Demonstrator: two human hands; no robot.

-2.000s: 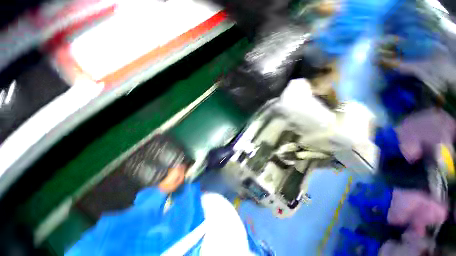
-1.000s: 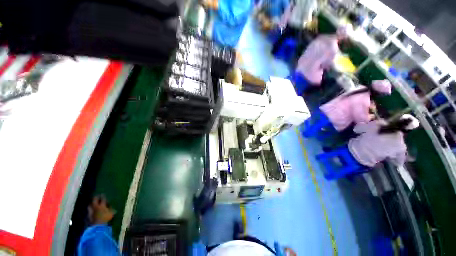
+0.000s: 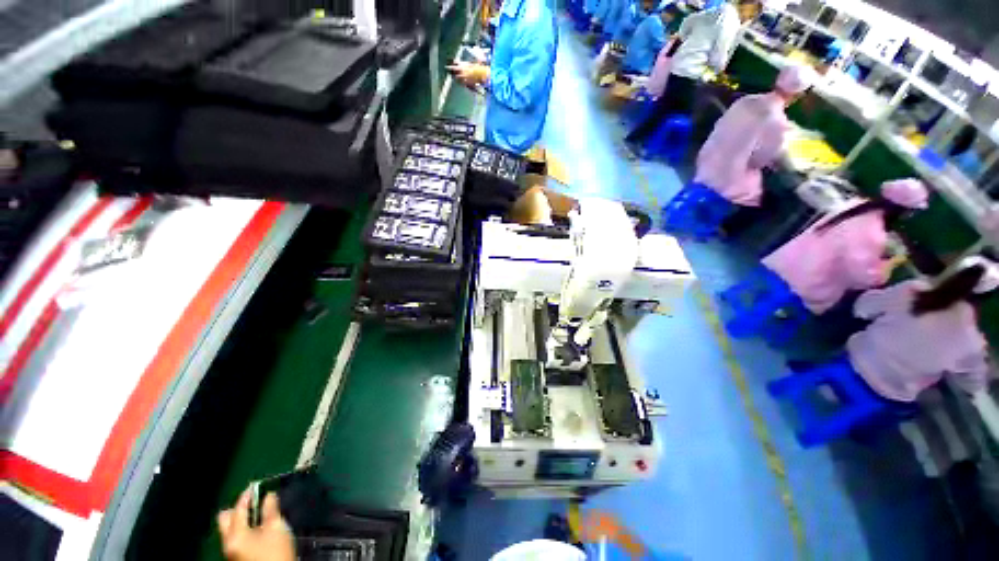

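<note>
My left hand [image 3: 259, 535] is at the bottom left, cut off by the lower edge. Its thumb and fingers grip a dark flat unit [image 3: 287, 493] above the black parts tray [image 3: 378, 528]. A blurred skin-coloured shape at the bottom centre right looks like my right hand [image 3: 611, 534]; its fingers and anything in it cannot be made out. The white bench machine [image 3: 515, 465] stands in the centre. Dark plates lie on its left slide [image 3: 530, 397] and right slide [image 3: 618, 400], with the head [image 3: 592, 263] behind them.
Stacked trays of units [image 3: 414, 203] stand behind the tray on the green bench [image 3: 383, 378]. A round dark object [image 3: 447, 466] is at the machine's left front corner. A white, red-edged shelf [image 3: 142, 329] runs along the left. Seated workers in pink are at the right; a standing person [image 3: 524, 77] is behind.
My left hand has moved right, from over the green strip to the tray, and now holds a dark unit. The view has turned and steadied; the blurred right-hand shape shows further up.
</note>
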